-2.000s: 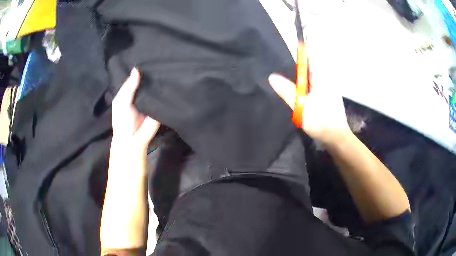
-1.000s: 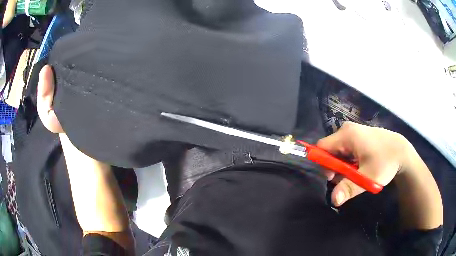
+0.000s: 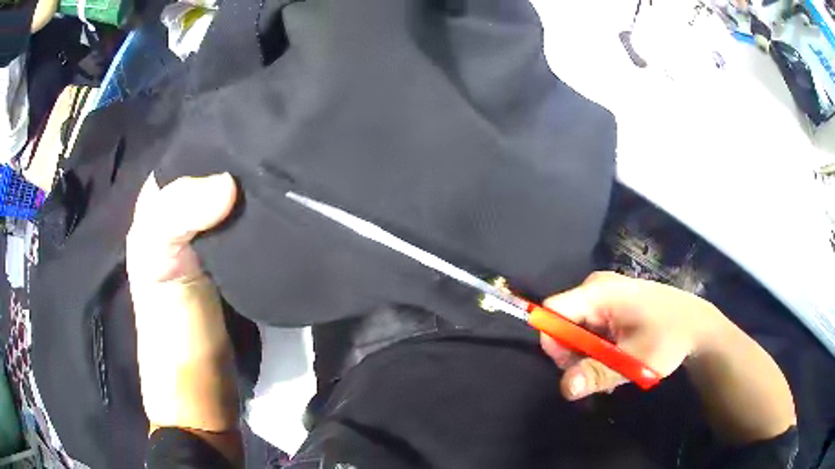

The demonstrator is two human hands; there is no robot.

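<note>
A black fabric panel (image 3: 412, 137) lies spread over my lap. My left hand (image 3: 188, 215) grips its left side, thumb on top and fingers hidden by the cloth. My right hand (image 3: 632, 334) holds scissors (image 3: 394, 243) by their orange-red handles. The long silver blades look closed, lie over the panel and point up-left. Their tip is a little right of my left thumb, beside a short dark line (image 3: 277, 172) in the cloth. I cannot tell if the blades touch the cloth.
A white table (image 3: 723, 174) with a curved front edge is at the right, with a blue and black item (image 3: 806, 78) at its far side. Black pieces with short slits (image 3: 69, 348) heap at the left. A blue basket (image 3: 18, 192) and a green item (image 3: 96, 11) are at the upper left.
My left hand went from the panel's upper left to its left edge, and its thumb now lies on top. The scissors, upright by the table two seconds ago, now lie across the panel.
</note>
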